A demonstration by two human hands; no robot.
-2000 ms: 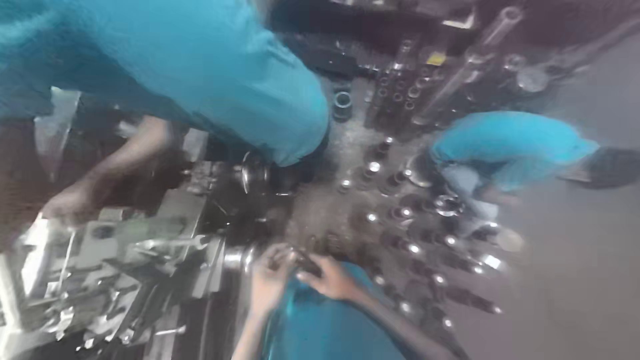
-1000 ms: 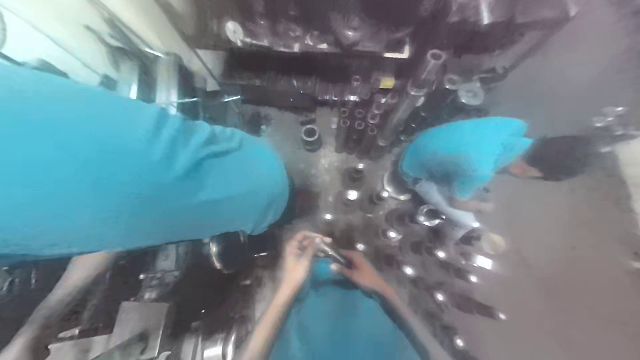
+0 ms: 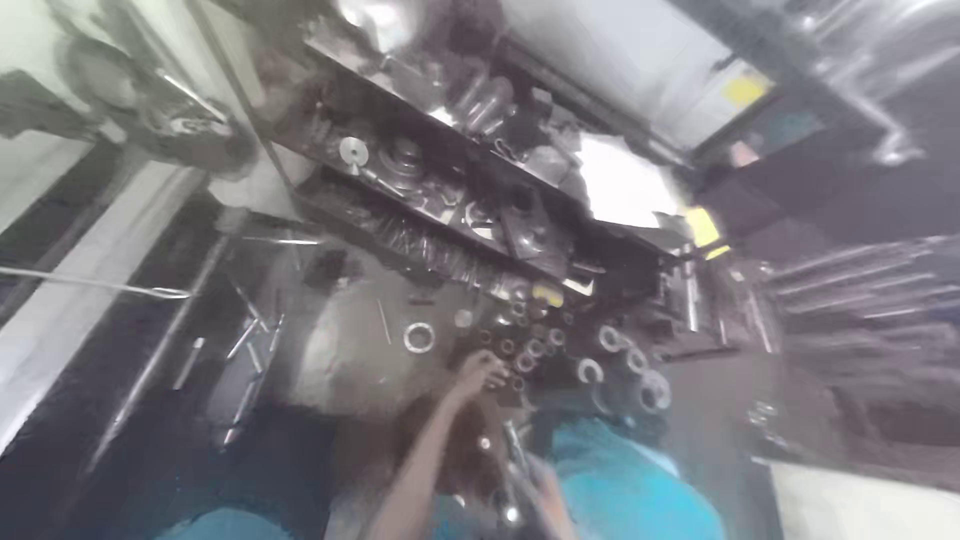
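My left hand (image 3: 486,369) reaches forward with bent fingers to the near side of a group of upright metal tubes or rings (image 3: 534,347); whether it touches one cannot be told. Lower in the view, my right hand (image 3: 546,487) is blurred and closed around a slim metal rod-like part (image 3: 514,442), which points forward. A single metal ring (image 3: 418,337) stands on the floor to the left of the group. Larger rings (image 3: 590,370) lie to the right of my left hand.
A dark shelf rack (image 3: 450,217) with metal parts and white paper (image 3: 626,180) runs across the front. A co-worker in a blue shirt (image 3: 637,480) is close at the lower right. Machine rails (image 3: 97,277) are at the left, metal bars (image 3: 862,285) at the right.
My hands, together earlier, are now apart; the left has reached forward to the tubes and the right holds the metal part. The view has swung toward the shelves.
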